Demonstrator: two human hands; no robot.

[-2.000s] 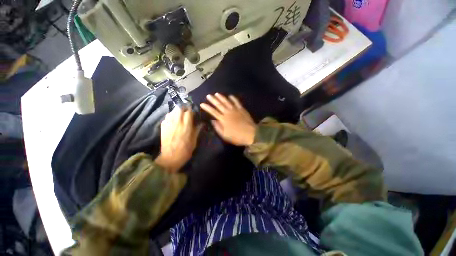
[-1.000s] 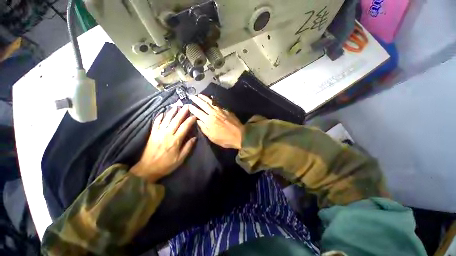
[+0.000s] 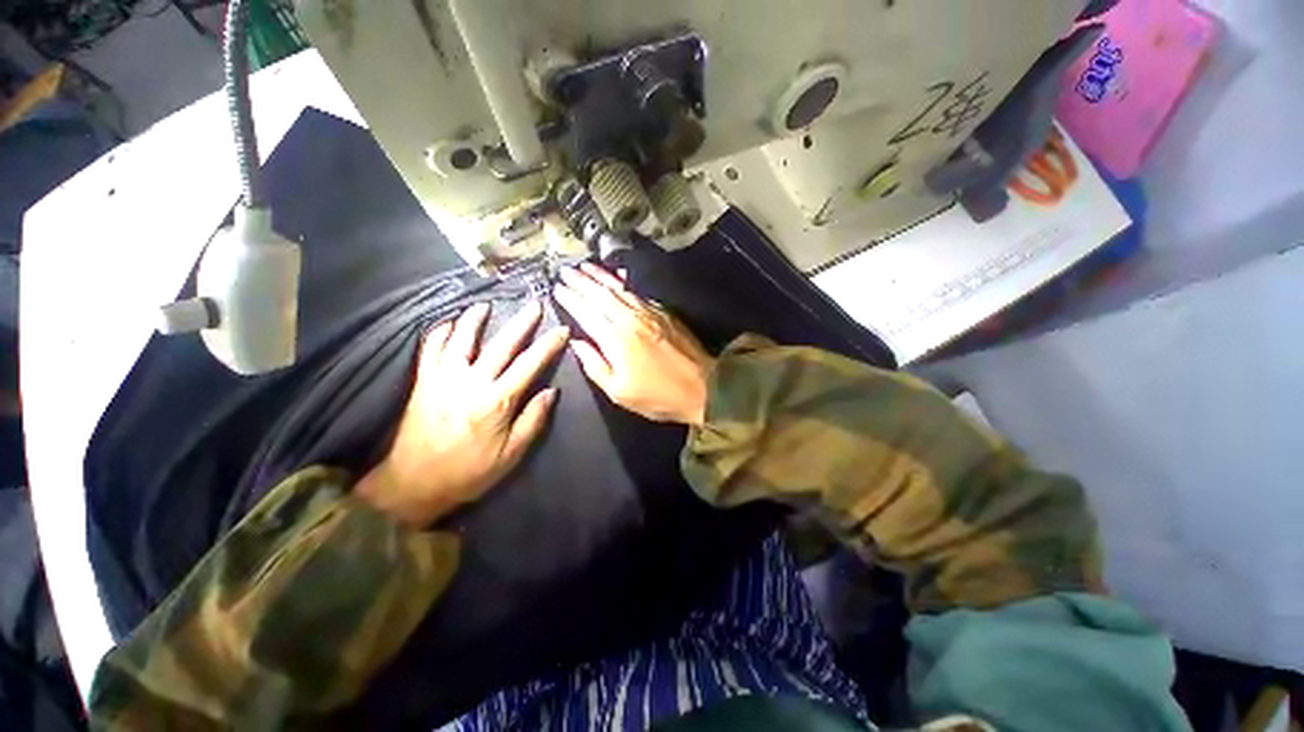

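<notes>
A large dark cloth point(image 3: 558, 529) lies over the table and lap, with folds at its left and part of it passing under the sewing machine head point(image 3: 772, 86). My left hand point(image 3: 465, 408) lies flat on the cloth with its fingers spread, holding nothing. My right hand point(image 3: 629, 343) lies on the cloth right beside the presser foot point(image 3: 541, 282), its fingers close together and pointing at it. The fingers press on the cloth from above. The needle itself is too small to make out. Ribbed tension knobs point(image 3: 644, 200) sit above the foot.
A white lamp point(image 3: 255, 293) on a ribbed stalk stands left of the foot. The white table point(image 3: 987, 272) shows at right, with orange scissors handles point(image 3: 1045, 169) on it. A pink packet point(image 3: 1137, 79) lies at the far right. A green basket point(image 3: 276, 32) shows behind the table.
My left hand has moved left, away from the foot, and spread flat. My right hand has moved close beside the foot. The cloth right of the foot has shifted and straightened. The view has shifted.
</notes>
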